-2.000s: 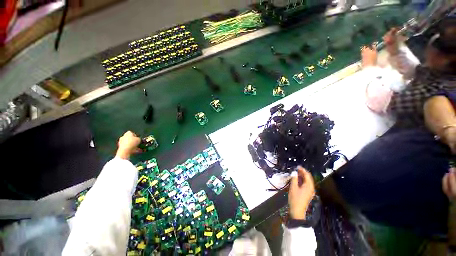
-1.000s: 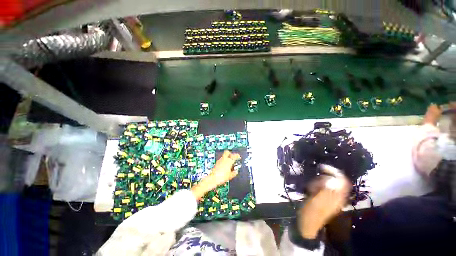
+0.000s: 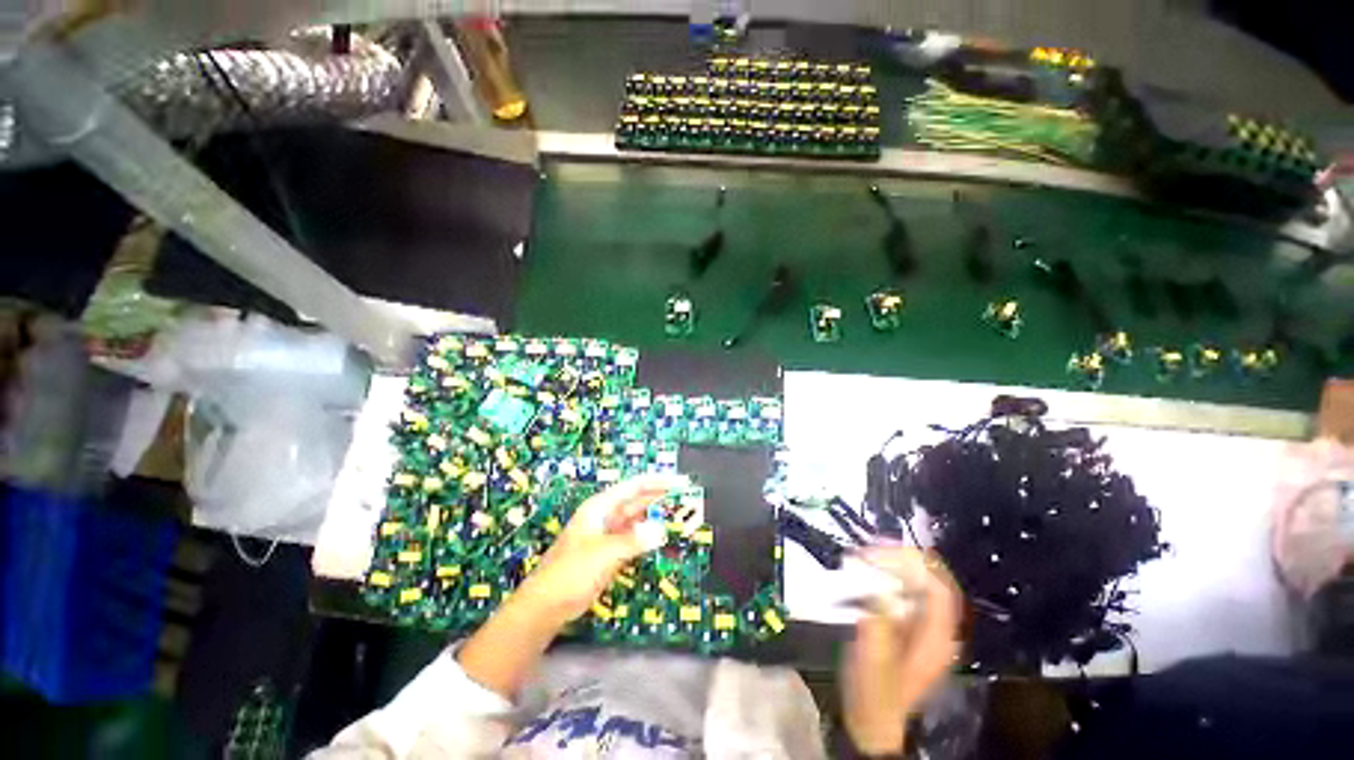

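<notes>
My left hand [image 3: 609, 532] holds a small green circuit board [image 3: 679, 512] at its fingertips, above the dark mat [image 3: 735, 520]. My right hand [image 3: 900, 624], blurred, holds a black lead [image 3: 814, 538] whose thick end points towards the board. Board and lead are apart. A pile of green boards with yellow blocks [image 3: 490, 475] lies under and left of my left hand. A tangled heap of black leads [image 3: 1039, 520] lies on the white sheet [image 3: 1233, 490], right of my right hand.
The green conveyor belt [image 3: 624, 223] runs beyond the piles, with boards [image 3: 885, 308] and black leads on it. Rows of boards [image 3: 750, 112] and green-yellow wires [image 3: 995, 122] sit on the far shelf. A clear plastic bag [image 3: 275, 446] hangs at left. Another person's sleeve [image 3: 1314, 520] shows at right.
The view has turned from the right towards the front. My left hand has left the belt and lifted a board from the mat area. My right hand has moved left from the heap with a lead.
</notes>
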